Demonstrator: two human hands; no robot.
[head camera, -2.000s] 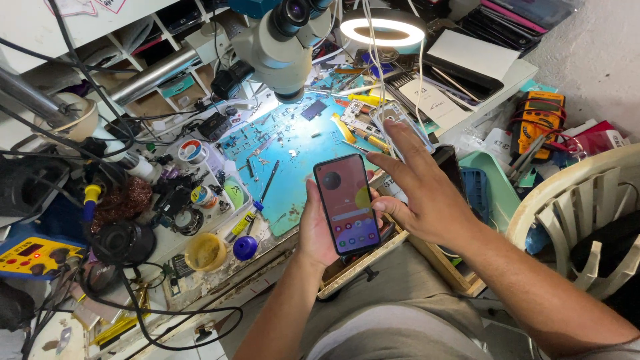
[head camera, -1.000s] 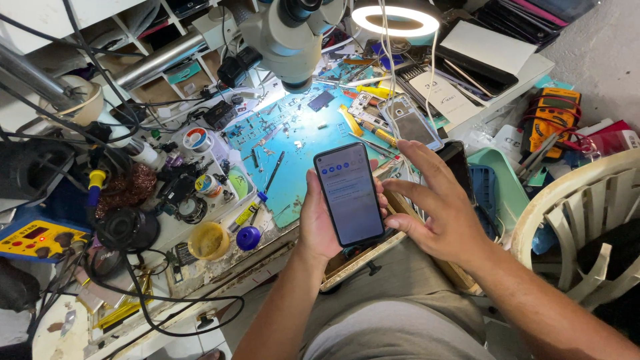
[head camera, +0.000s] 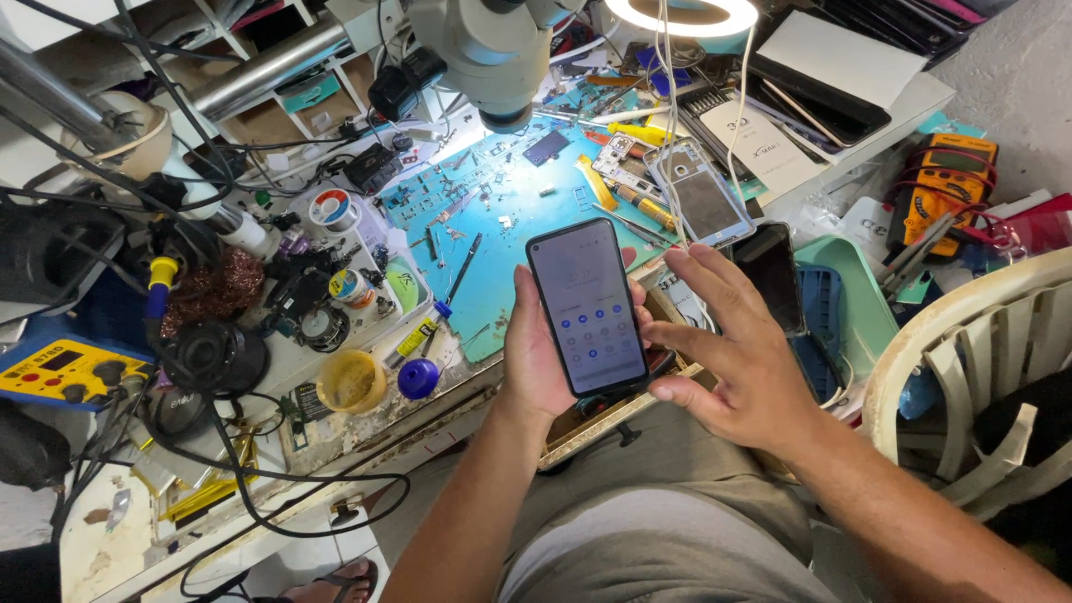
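A black smartphone (head camera: 588, 310) with its screen lit lies in my left hand (head camera: 536, 352), fingers wrapped around its right edge. The screen shows rows of round icons on a pale panel. Just right of the phone, my right hand (head camera: 729, 352) has its fingers apart; its fingertips are near the phone's right edge, and I cannot tell whether one touches it. Beyond the phone lies a blue work mat (head camera: 477, 243) with small electronic parts and a dark pen-like tool (head camera: 464, 268). A microscope head (head camera: 494, 67) stands over the mat.
Left are a yellow-fronted soldering station (head camera: 71, 368), solder spools (head camera: 332, 209), a yellowish cup (head camera: 352, 381) and black cables. A phone frame (head camera: 699, 193), an orange multimeter (head camera: 942, 193), a green tray (head camera: 854, 301) and a plastic chair (head camera: 888, 360) are right. An open drawer (head camera: 603, 431) sits below the phone.
The phone's screen has gone from a reddish home screen with app icons to a pale panel, now with more round icons. My right hand has moved down from its earlier place above the phone's right side.
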